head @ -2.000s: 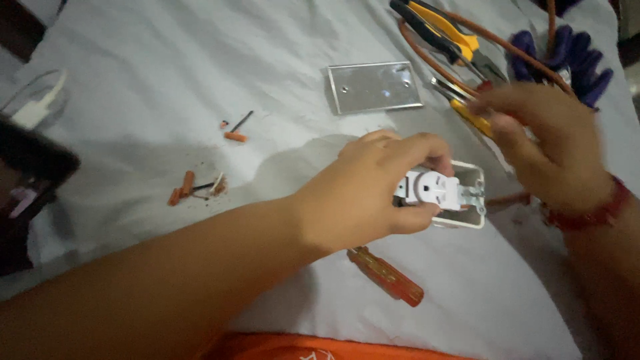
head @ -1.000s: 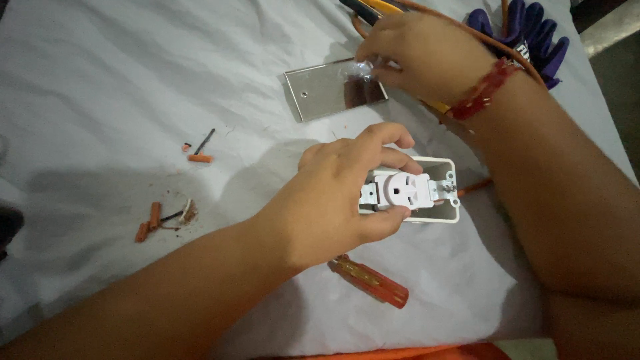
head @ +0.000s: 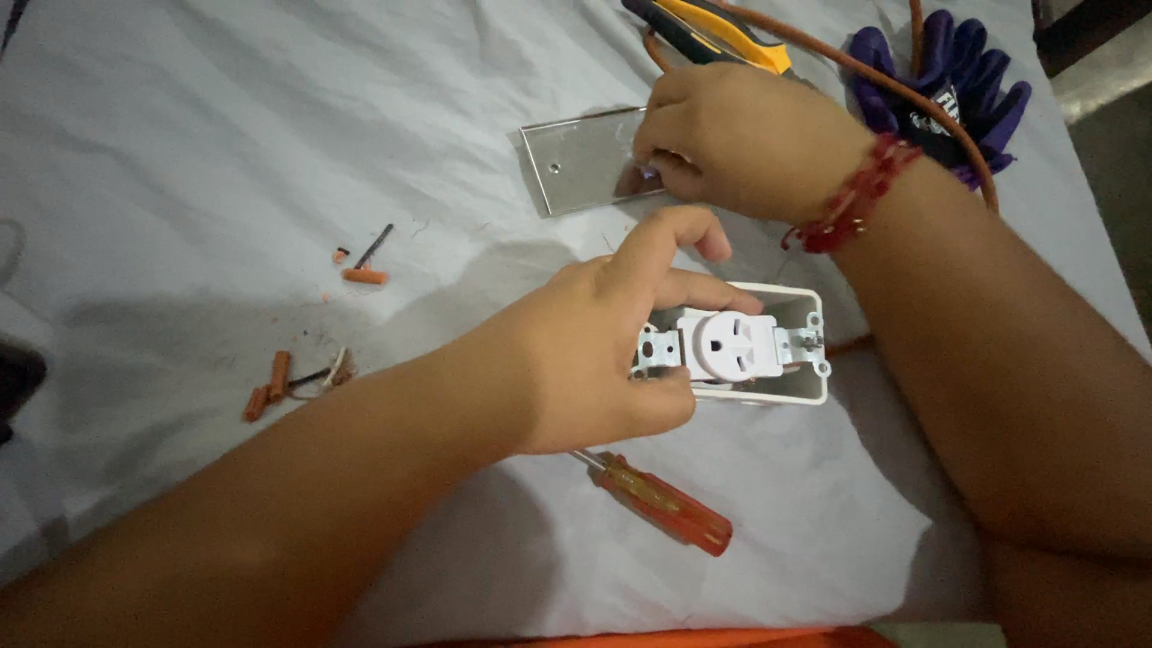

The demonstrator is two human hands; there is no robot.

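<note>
My left hand [head: 621, 351] grips a white power outlet [head: 733, 346] with metal mounting straps, thumb on one side and a finger on the other. The outlet sits in the mouth of a white rectangular outlet box [head: 821, 387]. My right hand [head: 729, 135] is at the right end of a shiny rectangular plate [head: 580, 166] with a small hole; its fingertips are partly hidden, so whether they grip anything does not show. Beneath my left wrist, a screwdriver [head: 666, 504] with a clear orange-red handle lies on the cloth.
Yellow and black pliers [head: 720, 31] and an orange cable [head: 837, 58] lie at the top. A purple and black work glove [head: 936, 90] is at the upper right. Cut pieces of orange sheath [head: 364, 276] and wire scraps [head: 310, 378] lie at left on the pale cloth [head: 225, 162].
My right hand has moved left from beside the yellow tools to the right end of the shiny plate. My left hand has stayed on the outlet.
</note>
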